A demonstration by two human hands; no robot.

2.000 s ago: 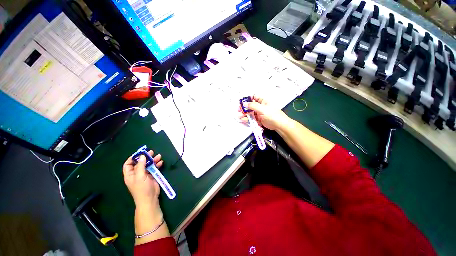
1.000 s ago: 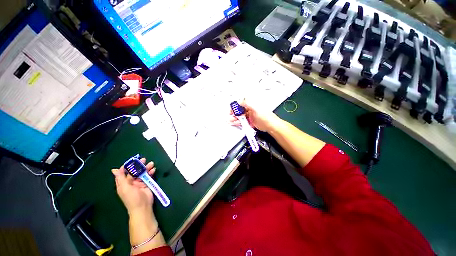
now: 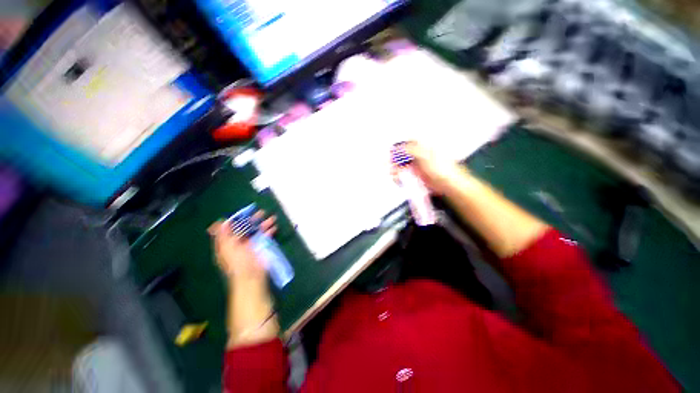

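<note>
The frame is blurred. My left hand holds a smartwatch with a light blue strap, its lit screen facing up and its strap hanging towards me over the green mat. My right hand holds a smartwatch with a pale pink strap by its case, over the near edge of the large white tray. Its screen also shows a lit pattern. The finger detail of both hands is unclear.
Two monitors stand at the back, with a red-orange device between them. A rack of black-strap watches is at the far right. A dark scanner lies right, blurred. A yellow-tipped scanner lies at the lower left.
The whole view has shifted and blurred, so everything sits further right in the picture. Compared with the oldest frame, both watch screens now show a lit pattern. Both hands still hold their watches.
</note>
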